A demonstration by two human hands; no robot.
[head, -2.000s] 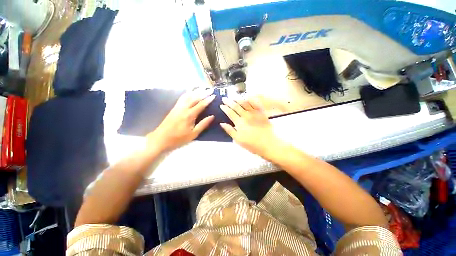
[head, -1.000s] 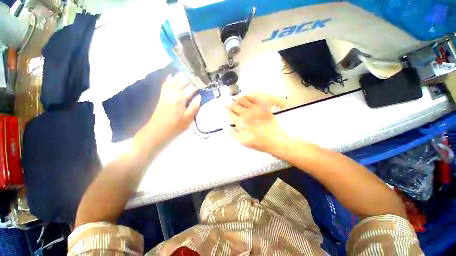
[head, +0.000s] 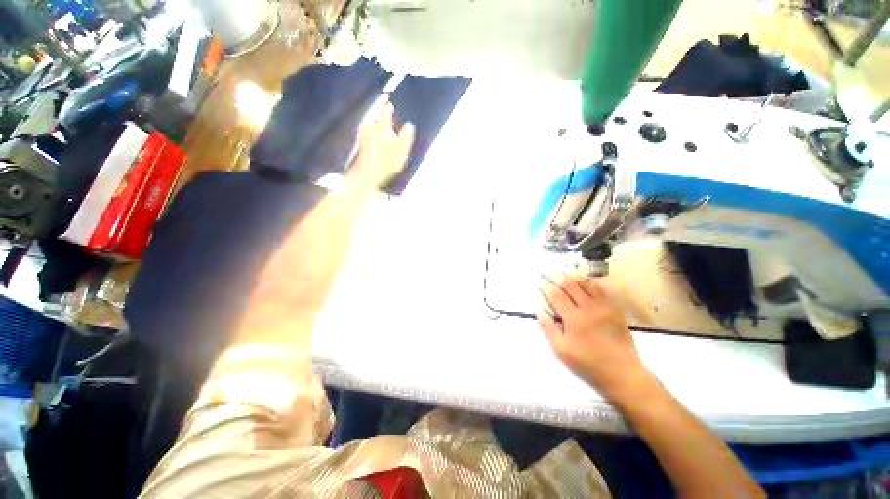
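My left hand (head: 379, 151) is stretched to the back left, its fingers over the left edge of a navy cut piece (head: 432, 109). Whether the fingers grip the cloth is hidden. The piece overlaps or touches the smaller navy pile (head: 317, 122). A larger navy pile (head: 200, 249) lies nearer, partly under my left forearm. My right hand (head: 586, 322) rests on the machine bed just before the presser foot (head: 593, 255), fingers slightly bent and apart, with no cloth visible in it. The white and blue sewing machine (head: 820, 219) stands at the right.
A frayed black scrap (head: 717, 278) lies on the bed under the arm. A black phone-like rectangle (head: 829, 353) lies right of it. A red and white box (head: 137, 200) is at left. A green cone-like shape (head: 625, 54) hangs above the head. Dark cloth (head: 732, 68) lies behind the machine.
The view has swung left. My left hand has carried the navy piece away from the needle to the back left pile. My right hand has stayed by the presser foot.
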